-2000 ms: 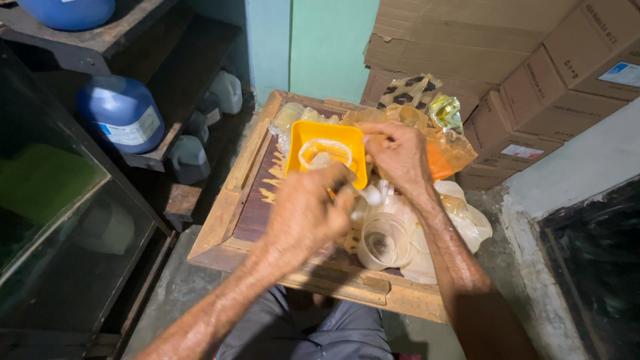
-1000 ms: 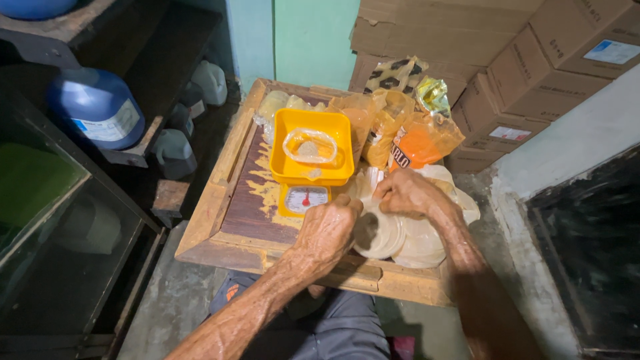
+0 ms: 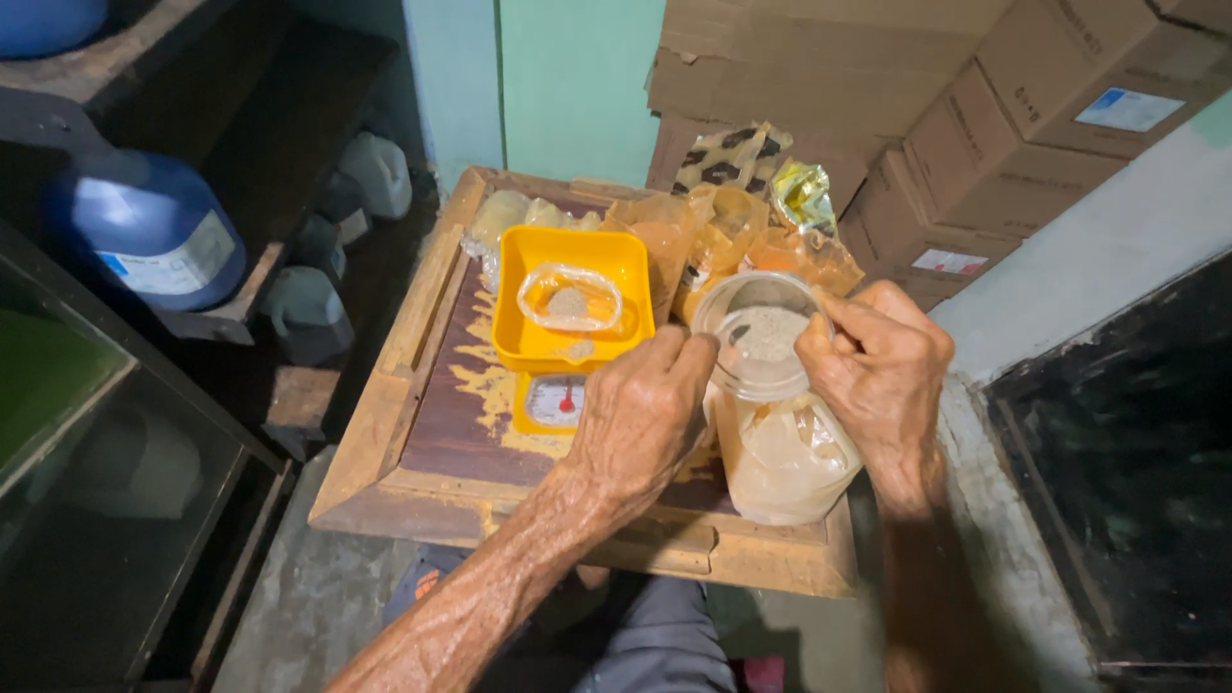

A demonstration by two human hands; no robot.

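Note:
Both hands grip a round clear plastic tub [image 3: 760,375] with greyish powder [image 3: 767,335] inside. My left hand [image 3: 640,414] pinches its left rim, and my right hand [image 3: 881,371] holds the right rim. Just below the tub stands a clear plastic bag of pale powder [image 3: 784,472]. To the left, a yellow tray [image 3: 520,337] rests on a small yellow dial scale [image 3: 553,399], whose face is partly behind my left hand. In the tray lies an open clear plastic bag [image 3: 570,296] with a little grey powder, and some powder is spilled beside it.
Everything stands on a wood-framed table [image 3: 433,500] streaked with yellow powder. Plastic bags of orange powder [image 3: 722,226] lie at its back right. Cardboard boxes [image 3: 1011,164] are stacked behind. Shelves at left hold a blue container [image 3: 144,231] and several whitish jugs [image 3: 308,313].
The round tub, low on the table in the earlier frames, is now held up between both hands, its powder showing. My right hand has moved from near the left hand to the tub's right rim.

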